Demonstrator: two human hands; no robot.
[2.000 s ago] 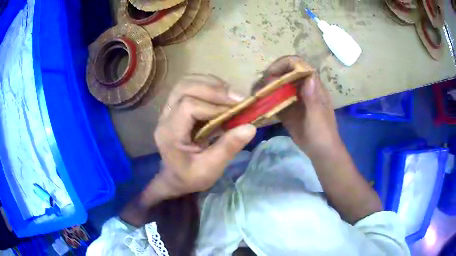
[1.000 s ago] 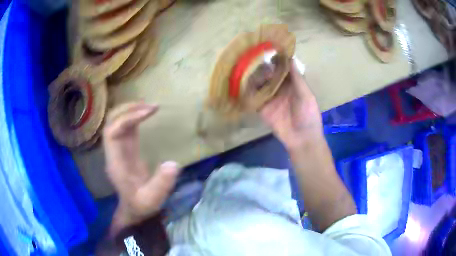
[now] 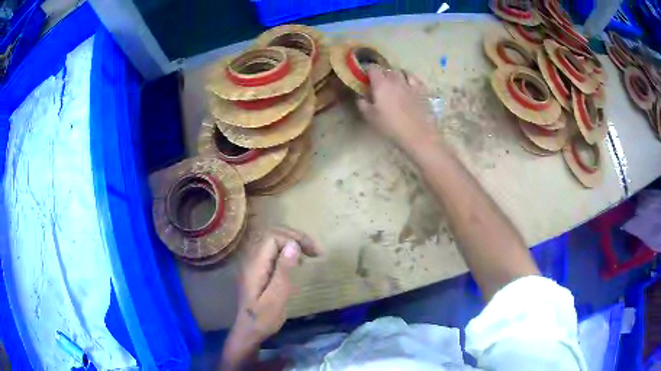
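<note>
My right hand (image 3: 398, 101) has its fingers at the centre hole of a tan woven ring with a red collar (image 3: 341, 65), at the back of the table, beside the left stack. My left hand (image 3: 268, 279) is empty near the table's front edge, its fingers loosely curled together with the thumb against them. Overlapping rings with red collars (image 3: 257, 90) are stacked at the left, and a darker brown ring (image 3: 165, 210) lies at their near end. A small blue tip (image 3: 443, 62) shows just past my right hand; whether the glue bottle is attached cannot be told.
A loose heap of rings (image 3: 533, 101) lies at the right, with more rings (image 3: 639, 85) beyond it. The cardboard-covered table (image 3: 348, 210) has dark stains. A large blue tray (image 3: 134, 239) with a white liner (image 3: 54, 196) borders the left side. A red object (image 3: 616, 239) stands low at the right.
The ring has moved from in front of me to the back of the table with my right hand. My left hand let go of it earlier and its fingers have curled in. The view has shifted.
</note>
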